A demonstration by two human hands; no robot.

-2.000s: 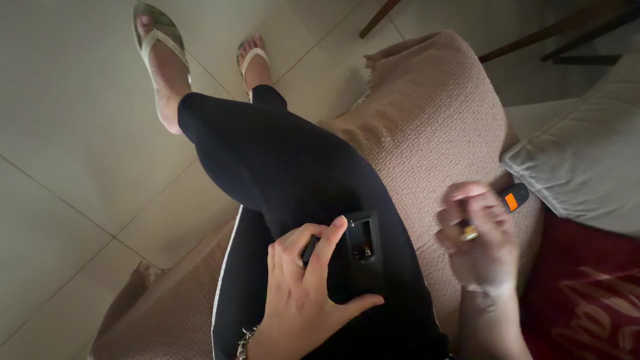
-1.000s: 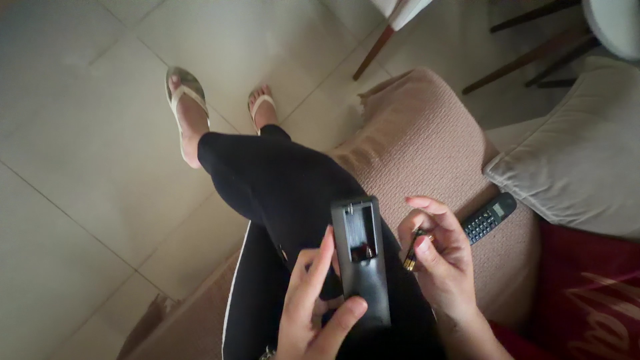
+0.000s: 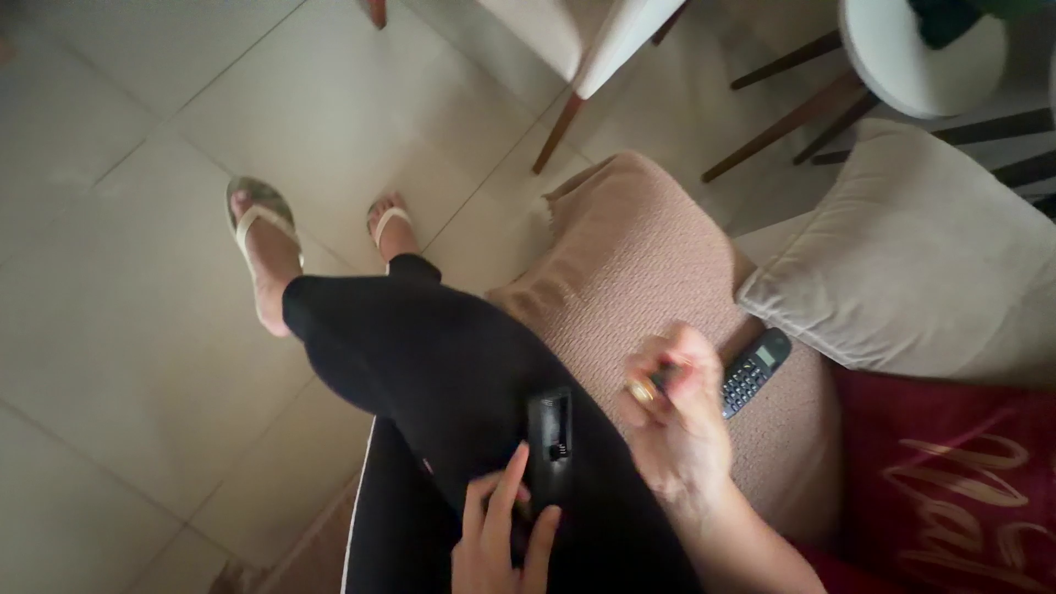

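My left hand (image 3: pixel 503 520) grips the lower part of a black handheld device (image 3: pixel 550 450) over my thigh. Its battery compartment faces up, uncovered, with a spring showing at the lower end. To the right of the device, my right hand (image 3: pixel 681 404) is closed around a small cylindrical battery (image 3: pixel 641 389) with a gold-coloured end; motion blurs the fingers, and how many batteries they hold cannot be told. A black cordless phone handset (image 3: pixel 755 371) with keypad and small screen lies on the sofa just beyond my right hand.
A pink woven cover (image 3: pixel 643 272) lies over the sofa. Beside it are a grey cushion (image 3: pixel 916 272) and a dark red cushion (image 3: pixel 949 470) with lettering. A white chair (image 3: pixel 610 49) and a round white table (image 3: pixel 924 66) stand on the tiled floor (image 3: pixel 396 107).
The device has moved lower, closer to my thigh. My right hand has turned and closed more around the battery. The view has shifted, showing more of the chair and table.
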